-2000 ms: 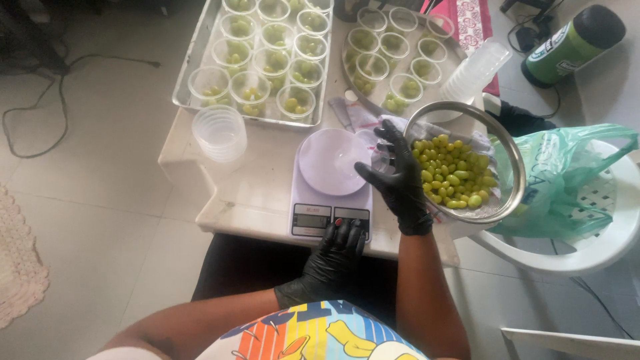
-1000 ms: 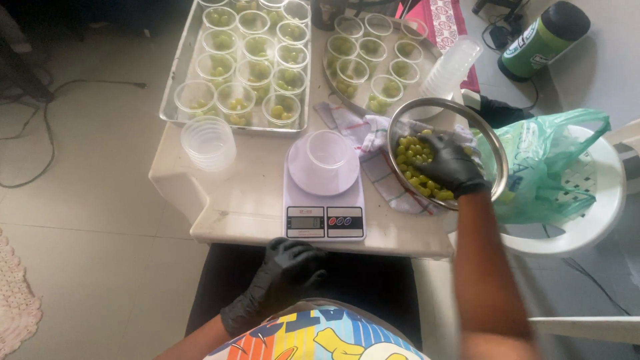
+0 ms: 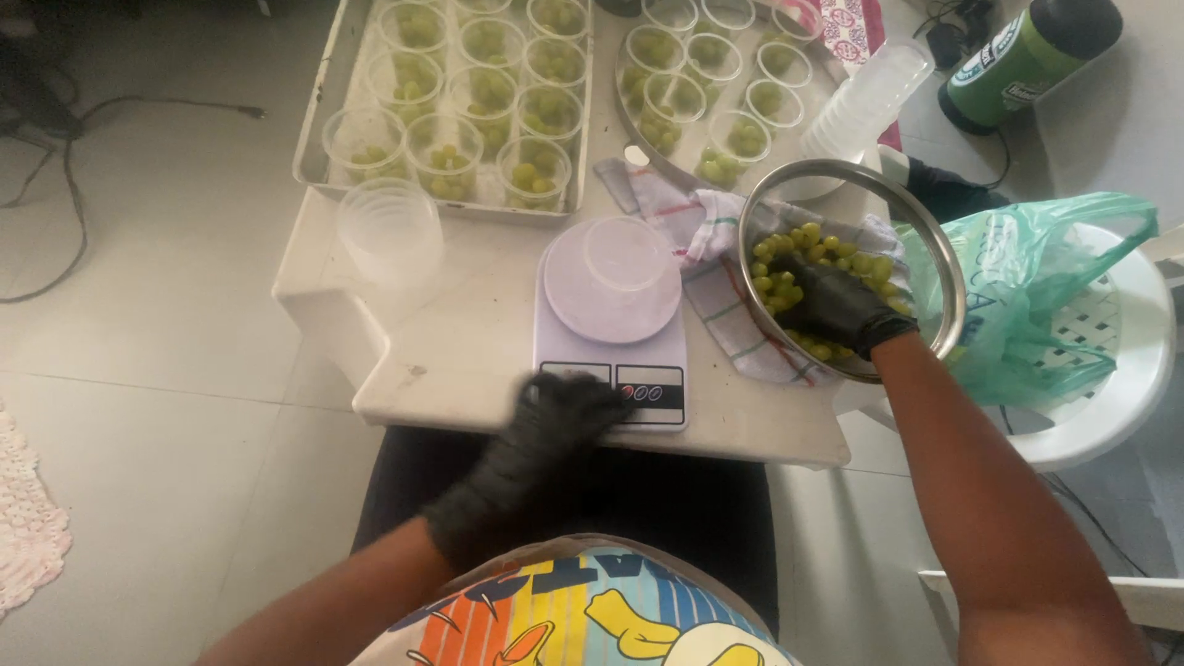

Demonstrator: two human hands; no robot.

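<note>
A black glove covers my right hand, which reaches into a steel-rimmed bowl of green grapes; its fingertips are hidden among them. My left hand, gloved too and blurred, lies over the front edge of a white digital kitchen scale, at its display and buttons. A clear plastic cup stands on the round scale plate and looks empty. Cups with grapes fill a metal tray behind the scale, and more cups with grapes stand on a round tray.
Nested empty cups stand left of the scale; another stack leans by the round tray. A checked cloth lies under the bowl. At right are a green plastic bag on a white chair and a green cylindrical container.
My right hand has gone from beside the scale plate into the grapes. My left hand drew back from the scale's front to the table edge, then came back over it.
</note>
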